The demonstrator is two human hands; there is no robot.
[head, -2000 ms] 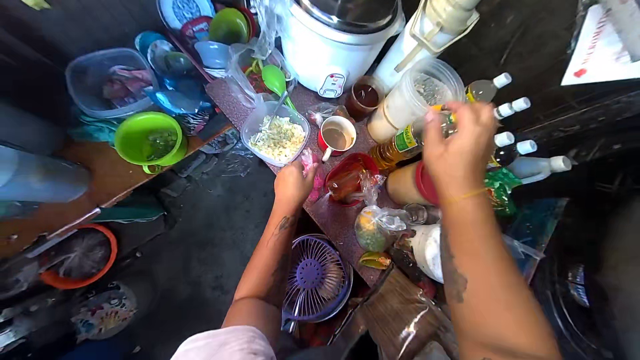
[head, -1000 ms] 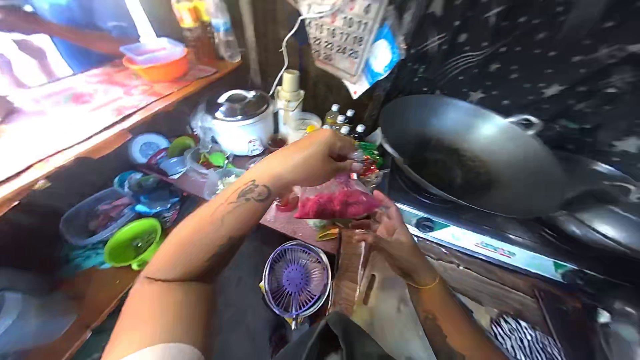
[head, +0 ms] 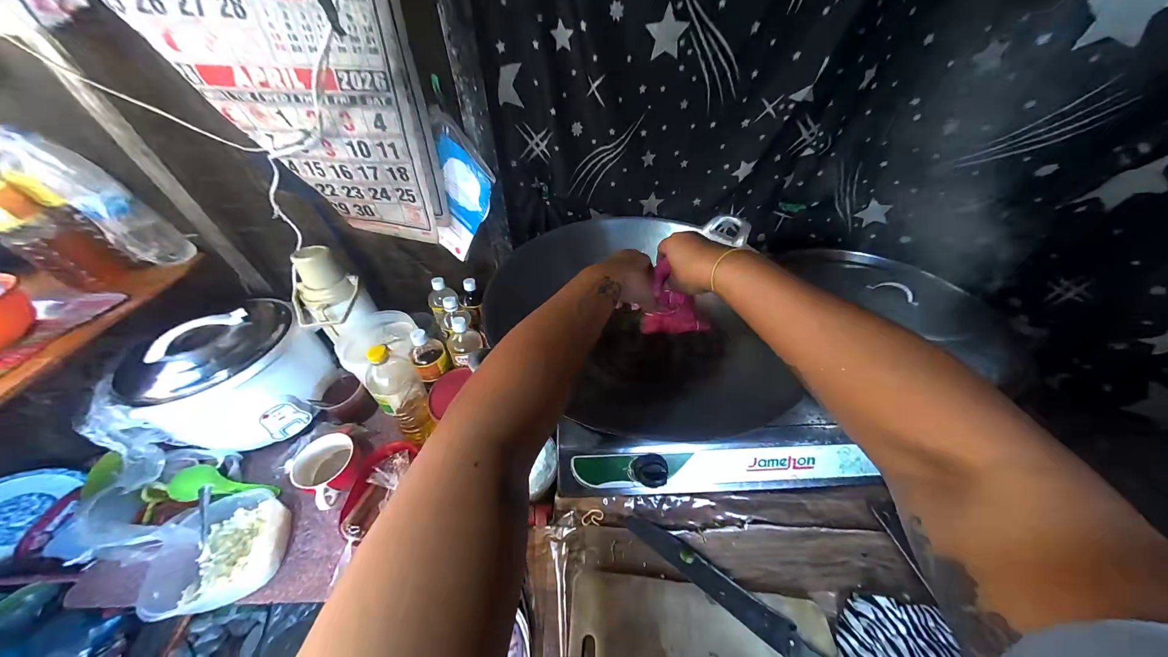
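Both my hands are over a large dark wok [head: 547,265] that sits on a gas stove [head: 721,467]. Between them they hold a bright pink cloth-like or bagged bundle [head: 675,315], whose lower part hangs above the wok's bottom. My left hand [head: 628,276] grips it from the left, and my right hand [head: 689,260] holds its upper part. The wok's metal handle [head: 727,230] shows just behind my right hand. How the fingers of each hand sit on the bundle is partly hidden.
A lidded pan [head: 903,292] stands at the right. A knife [head: 712,584] lies over a cutting board [head: 657,616] in front. To the left are a rice cooker [head: 228,383], an oil bottle [head: 398,392], a red-and-white mug [head: 324,464] and a plastic tub of chopped food [head: 228,557].
Both hands have moved from over the counter to above the wok, with the pink bundle held between them. The view has swung toward the stove.
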